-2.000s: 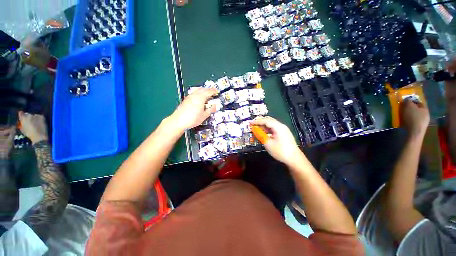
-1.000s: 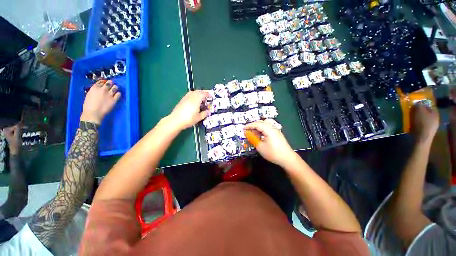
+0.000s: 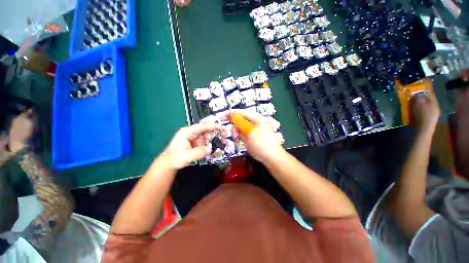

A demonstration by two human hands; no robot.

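Observation:
White device modules point(image 3: 234, 97) stand in rows in a black tray in front of me. My left hand point(image 3: 189, 144) is over the tray's left side with a small dark and silver device module point(image 3: 214, 137) at its fingertips. My right hand point(image 3: 258, 138) is close to its right and holds an orange-handled tool point(image 3: 241, 123). The tool's tip is hidden by my fingers. The modules under both hands are partly covered.
A blue bin point(image 3: 90, 131) with a few units is at left, another behind it. A full module tray point(image 3: 295, 38) and a mostly unfilled black tray point(image 3: 334, 110) are at right. Black parts point(image 3: 385, 46) lie upper right. Neighbours' arms are on both sides; one hand holds an orange fixture point(image 3: 406, 102).
My left hand has moved down and right from the tray's upper left, now with a module. My right hand has moved up and left towards it. The left neighbour's hand has left the blue bin.

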